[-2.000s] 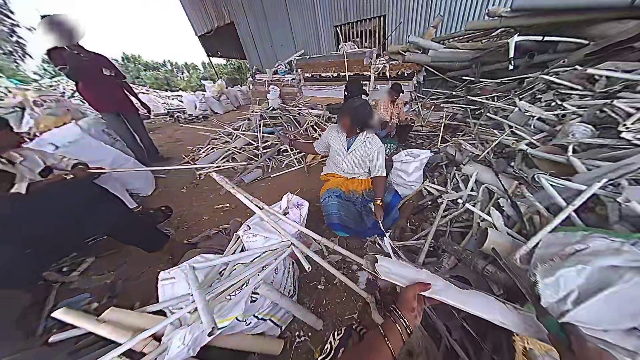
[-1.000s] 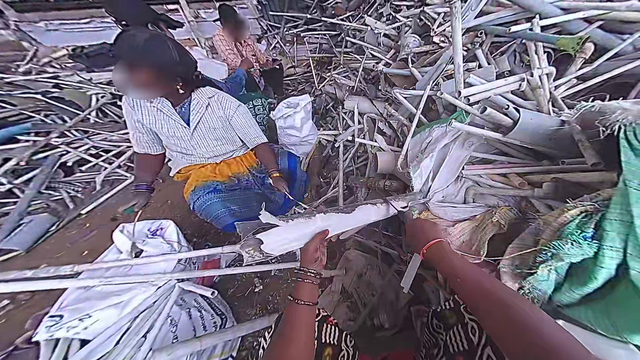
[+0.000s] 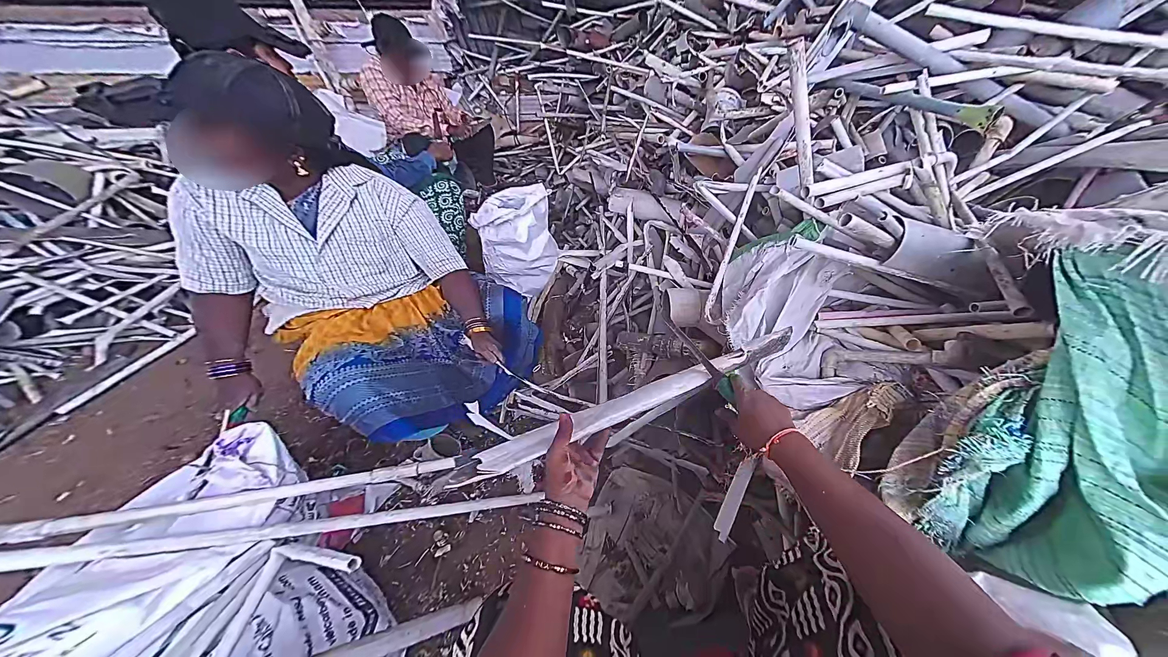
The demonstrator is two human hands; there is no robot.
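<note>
A long white plastic pipe piece [image 3: 620,409], flattened and split, lies slantwise across the middle. My left hand [image 3: 575,461] is under its lower middle part, with the fingers up against it; how firmly it grips is unclear. Near the piece's upper right end, my right hand [image 3: 756,415] is closed on a green-handled blade tool [image 3: 727,388], whose dark blade crosses the piece. A thin white strip [image 3: 735,497] hangs below my right hand. Two long white pipes [image 3: 228,497] stretch to the left edge.
A seated person [image 3: 319,246] works close by at left, holding a thin tool; more people sit behind. Heaped scrap pipes [image 3: 876,164] fill the back and right. White sacks [image 3: 119,547] lie at lower left, green woven sacking [image 3: 1077,456] at right.
The view has swung right and down since the first frame. My right hand, not clearly seen then, is now at the pipe piece's right part with the tool.
</note>
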